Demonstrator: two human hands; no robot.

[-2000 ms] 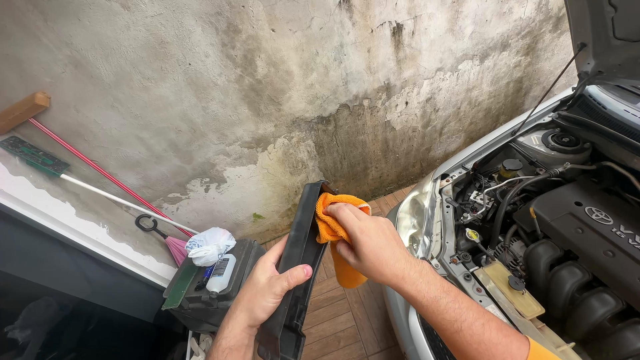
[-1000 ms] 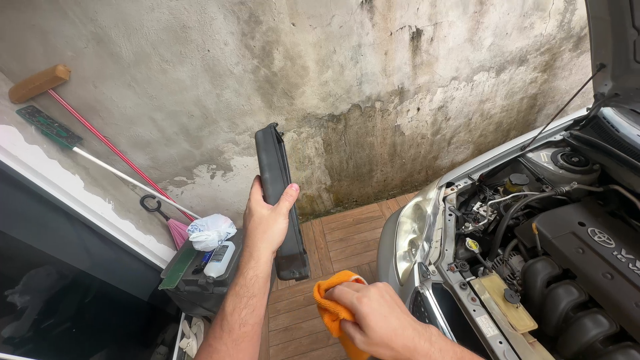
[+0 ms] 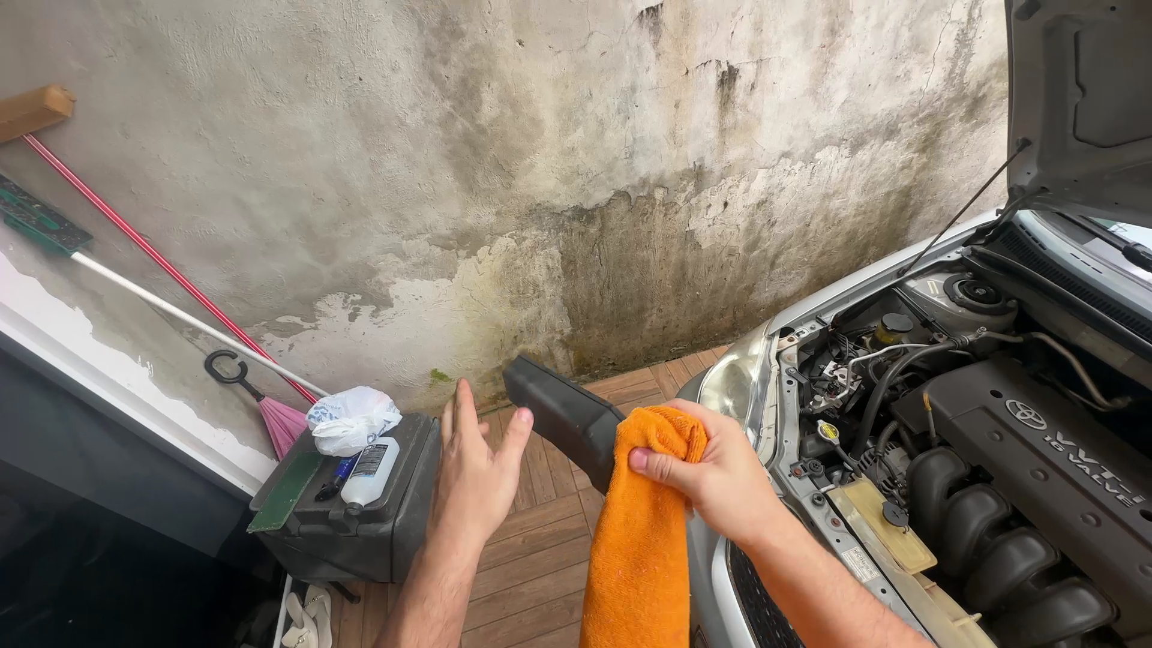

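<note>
My right hand (image 3: 711,463) grips an orange cloth (image 3: 634,540) together with the near end of a black plastic car part (image 3: 562,409). The cloth hangs down from my fingers, and the part points up and left toward the wall. My left hand (image 3: 481,468) is raised to the left of the part, fingers apart, holding nothing.
On the right stands a car with its hood propped up over the engine (image 3: 1035,486). At left, a dark toolbox (image 3: 396,531) carries a white plastic bag (image 3: 353,420) and a bottle (image 3: 371,472). Long-handled tools and a pink umbrella (image 3: 281,423) lean against the stained wall.
My left hand has let go of the black part, which is now in my right hand with the cloth. One second ago my left hand held it, and my right hand held only the cloth, lower down.
</note>
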